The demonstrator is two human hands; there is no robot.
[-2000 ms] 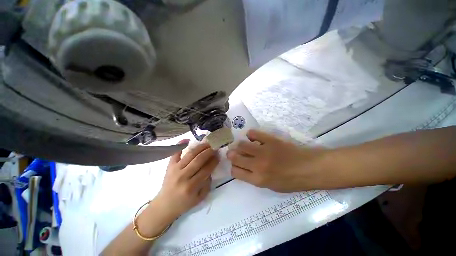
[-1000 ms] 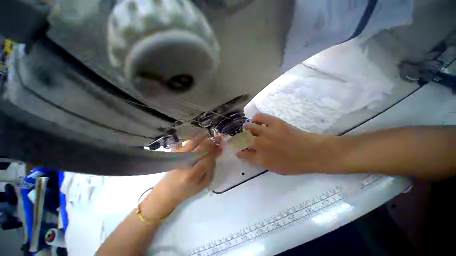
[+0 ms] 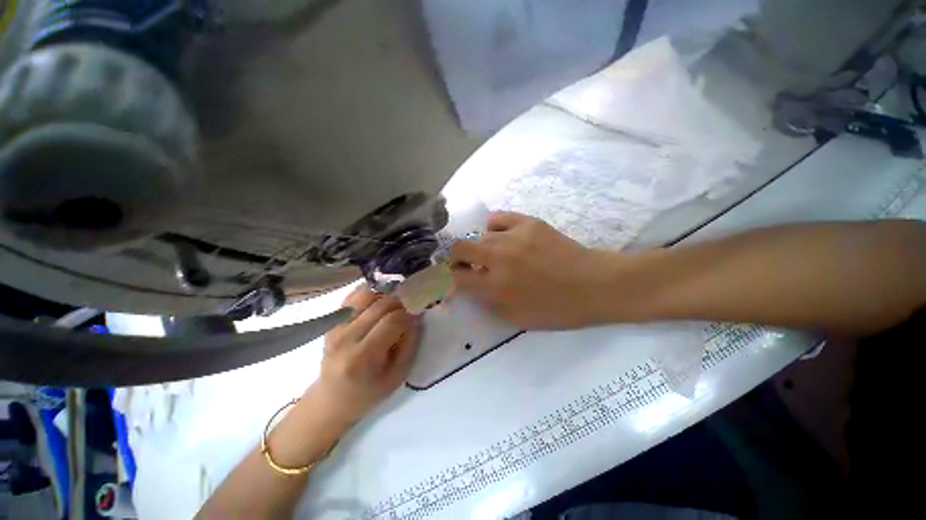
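Observation:
The beige guard piece [image 3: 427, 288] hangs by the needle under the cream-grey machine head [image 3: 335, 112]. My left hand [image 3: 368, 350], with a gold bangle at the wrist, lies left of the guard with fingers bent and fingertips close to the presser foot. My right hand [image 3: 533, 272] lies right of the guard, fingertips bent down beside the foot. A bit of white cloth [image 3: 465, 220] shows behind my right fingertips. Whether either hand grips cloth cannot be told; the fingertips are partly hidden by the guard and the machine parts. The needle plate [image 3: 447, 350] shows below the guard.
A patterned white panel [image 3: 619, 168] lies right of the needle. A ribbed knob [image 3: 91, 152] is at upper left. A thin whitish piece [image 3: 682, 358] lies over the table ruler [image 3: 569, 420]. Dark scissors [image 3: 863, 124] lie at right. White pieces and blue basket parts are at left.
The view has shifted. The white piece with the round dark mark, seen between my hands two seconds ago, no longer shows there. A thin whitish piece now shows over the ruler below my right forearm.

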